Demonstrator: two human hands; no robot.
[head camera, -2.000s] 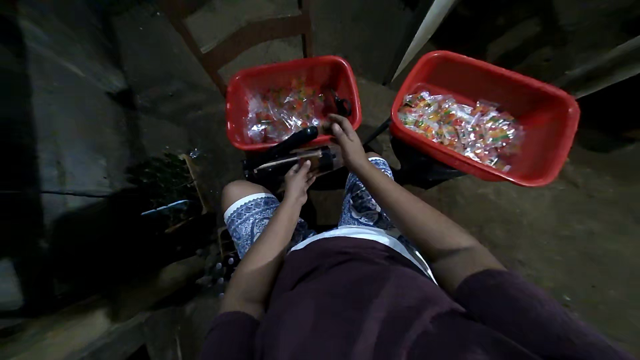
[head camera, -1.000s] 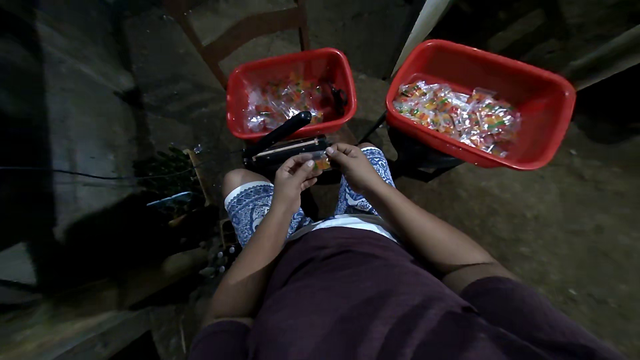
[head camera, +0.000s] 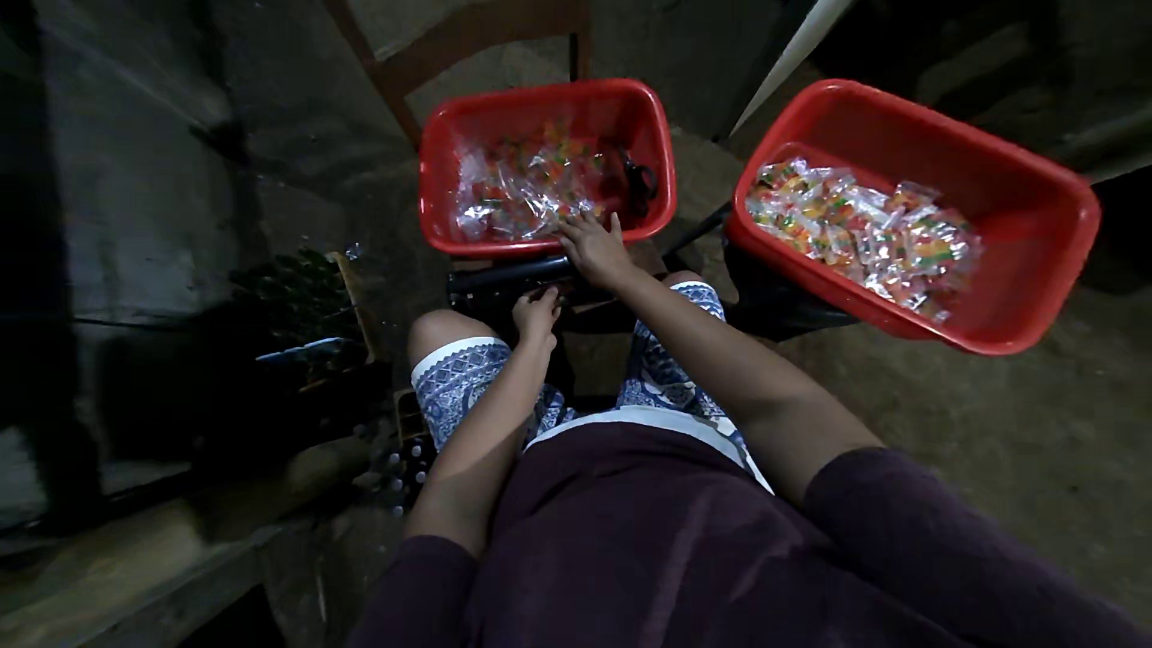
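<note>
A red plastic tub (head camera: 432, 198) in front of me holds clear plastic packets with colourful contents (head camera: 531, 184) and a dark object like scissors (head camera: 641, 180) at its right side. My right hand (head camera: 594, 250) is at this tub's near rim, its fingers spread by the packets. Below the tub lies a long black device, perhaps a bag sealer (head camera: 508, 281), its arm lowered. My left hand (head camera: 537, 315) is at the device's near edge, fingers bent; whether it holds anything cannot be told. A second red tub (head camera: 1026, 261) on the right holds many filled, clear packets (head camera: 864, 234).
A wooden chair back (head camera: 486, 36) rises behind the first tub. The second tub rests on a dark support (head camera: 783, 301). Left of my knees are a leafy plant (head camera: 301, 301) and a dark tray with round pale things (head camera: 414, 459).
A second ago both hands held a small packet together before the device, whose arm was raised. Now the arm is down, and my right hand has moved forward to the first tub's rim.
</note>
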